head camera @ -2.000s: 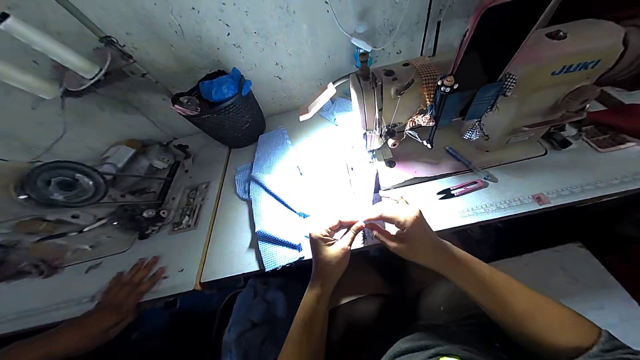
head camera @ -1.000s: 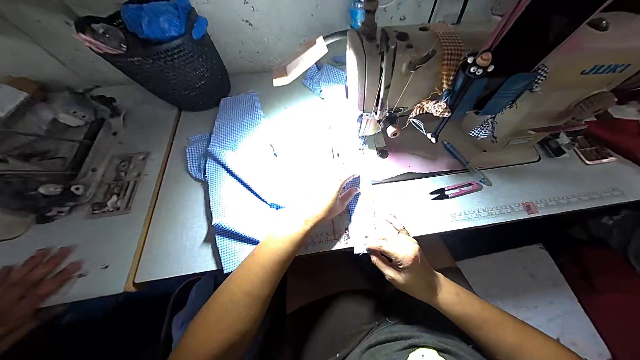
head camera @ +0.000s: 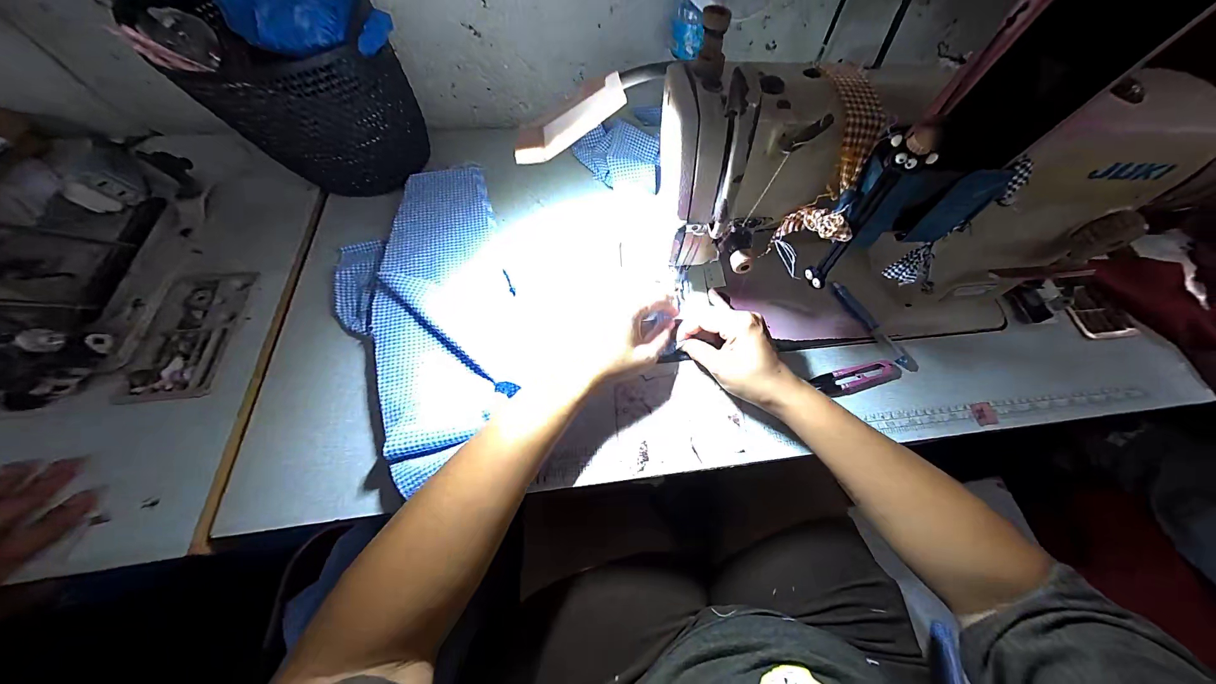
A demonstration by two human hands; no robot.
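Both my hands are up at the needle area of a Juki sewing machine (head camera: pixel 698 180), under a glaring lamp. My left hand (head camera: pixel 648 334) is at the left of the presser foot, its fingers curved over a small dark blue piece of fabric. Close beside it, my right hand (head camera: pixel 727 344) pinches the edge of that piece between thumb and fingertips; glare hides its outline. Blue-and-white checked fabric (head camera: pixel 423 237) lies spread to the left of my left forearm, its middle washed out by light. More checked fabric (head camera: pixel 622 152) lies behind the machine head.
Pink-handled thread snips (head camera: pixel 860 378), a blue pen-like tool (head camera: pixel 855 309) and a clear ruler (head camera: pixel 1026 407) lie right of my hands. A black woven basket (head camera: pixel 351 114) holds a blue plastic bag. At far left, another person's hand (head camera: pixel 38 503) rests on the neighbouring table.
From above the table's front edge, both my hands have moved up to the needle area and come close together. The view has shifted nearer the machine.
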